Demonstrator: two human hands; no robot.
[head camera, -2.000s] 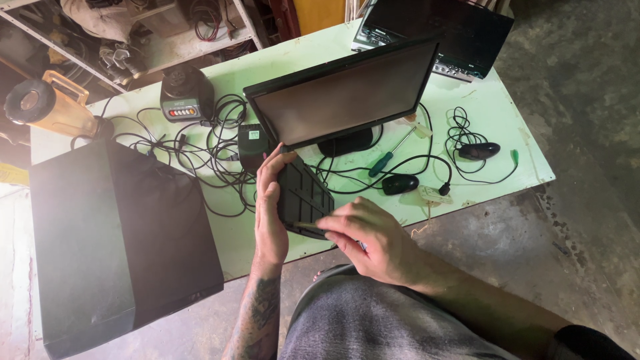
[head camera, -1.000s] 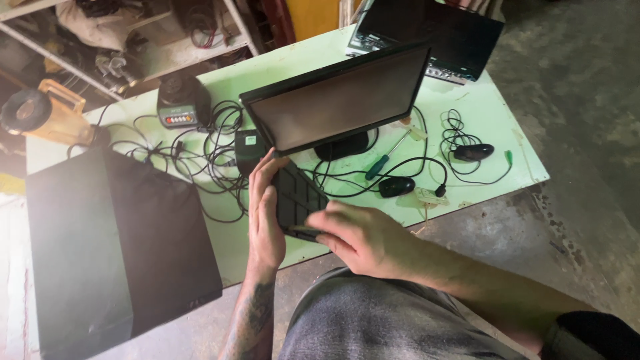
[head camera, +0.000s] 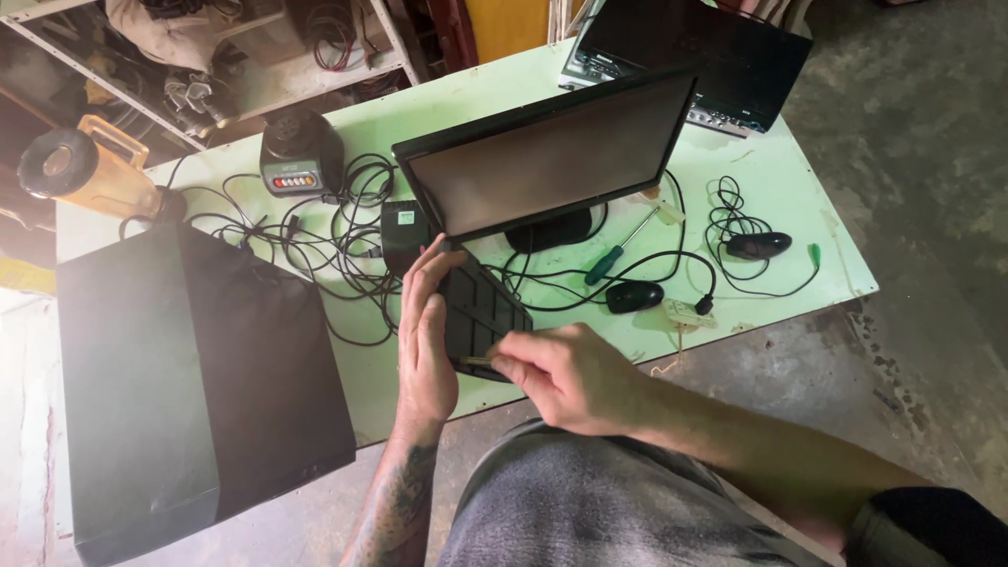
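A dark, flat plastic device with a ribbed face (head camera: 482, 311), perhaps a keyboard, stands tilted on its edge below the monitor (head camera: 551, 153). Along its left side rests my left hand (head camera: 428, 339), fingers extended upward and steadying it. My right hand (head camera: 571, 378) pinches a thin, light-coloured stick or tool (head camera: 472, 361) against the near end of the device; its tip is too small to make out. Right of the device, a screwdriver with a green handle (head camera: 605, 265) lies beside a black computer mouse (head camera: 635, 297).
A large dark case (head camera: 197, 378) fills the table's left. Behind are a blender jug (head camera: 94, 173), a blender base (head camera: 299, 153) and tangled black cables (head camera: 346, 252). Another mouse (head camera: 757, 246) lies at right, near a power outlet (head camera: 689, 313). Black equipment (head camera: 693, 63) stands at the back right.
My right hand stays at the near end of the device, its fingers slightly shifted. My left hand still steadies the side. Little else has changed.
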